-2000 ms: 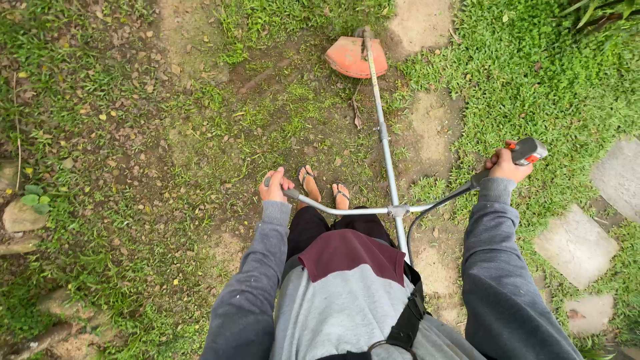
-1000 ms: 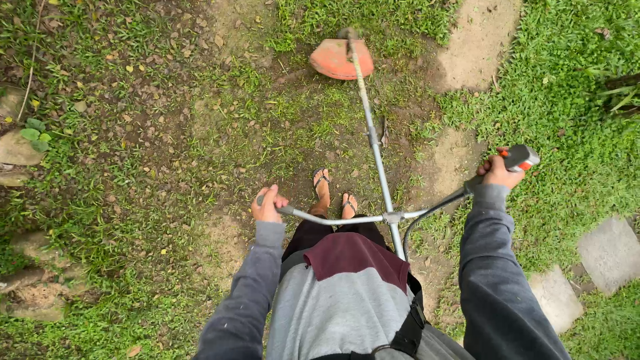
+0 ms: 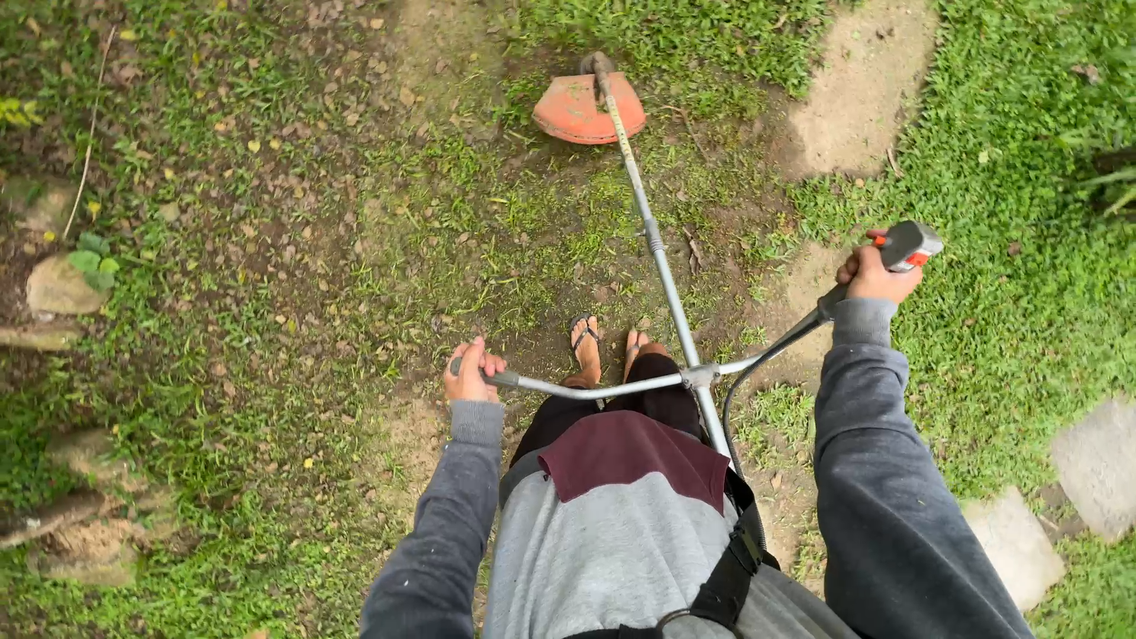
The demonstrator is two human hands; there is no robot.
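A brush cutter with a metal shaft (image 3: 664, 275) reaches away from my body, its orange guard (image 3: 590, 111) low over patchy grass at the top centre. The cutting part under the guard is hidden. My left hand (image 3: 470, 373) is closed around the grip at the left end of the silver handlebar (image 3: 603, 390). On the right, my right hand (image 3: 879, 273) grips the black control handle (image 3: 912, 247), which has red parts. A black cable runs from that handle down beside the shaft. A black harness strap (image 3: 732, 568) crosses my side.
Flat paving stones (image 3: 1012, 546) lie in the grass at lower right, and a pale path slab (image 3: 865, 89) at upper right. Rocks (image 3: 67, 286) and a thin stick (image 3: 90, 133) are on the left. My feet in flip-flops (image 3: 584, 333) stand below the shaft.
The orange guard has swung to the left from its place two seconds ago, with the shaft more slanted. Both hands have stayed on the handles.
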